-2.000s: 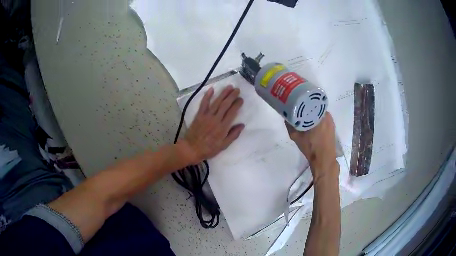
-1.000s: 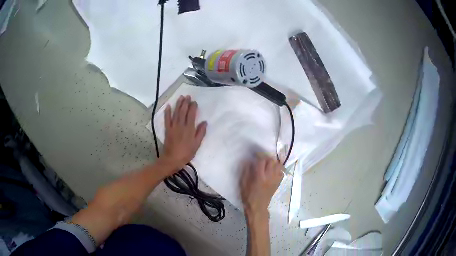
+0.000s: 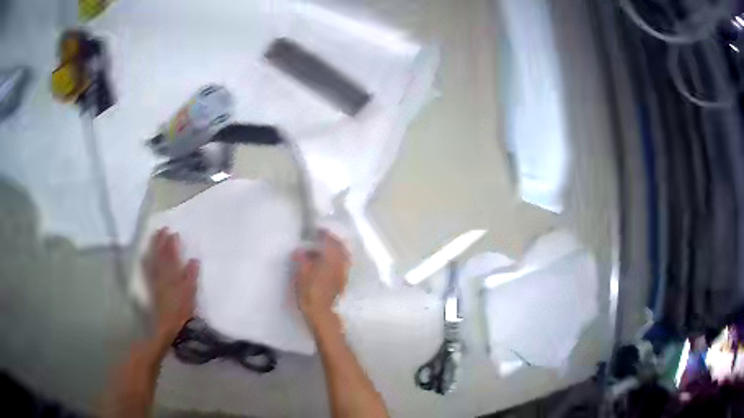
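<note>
A white cut panel [image 3: 236, 253] lies between my hands. My left hand [image 3: 171, 282] holds its left edge. My right hand [image 3: 323, 273] holds its right edge with the fingers curled. Both hands are blurred, and whether the panel is lifted cannot be told. The grey electric cutter [image 3: 196, 122] rests on its metal base beyond the panel, untouched. Its dark handle points right, with a cord running down beside my right hand. The coiled black cord [image 3: 222, 347] lies at the panel's near edge.
The white fabric lay [image 3: 175, 49] is beyond, with a dark metal bar [image 3: 318, 76] on it. Shears [image 3: 446, 351], white scraps [image 3: 445, 257] and cut pieces [image 3: 542, 306] lie right. Long folded pieces [image 3: 534, 106] lie near the rail. A yellow and black connector [image 3: 81, 72] is far left.
The view has swung right. My right hand let go of the cutter and now holds the panel's right edge. The panel has come away from the lay, baring table beside the cutter.
</note>
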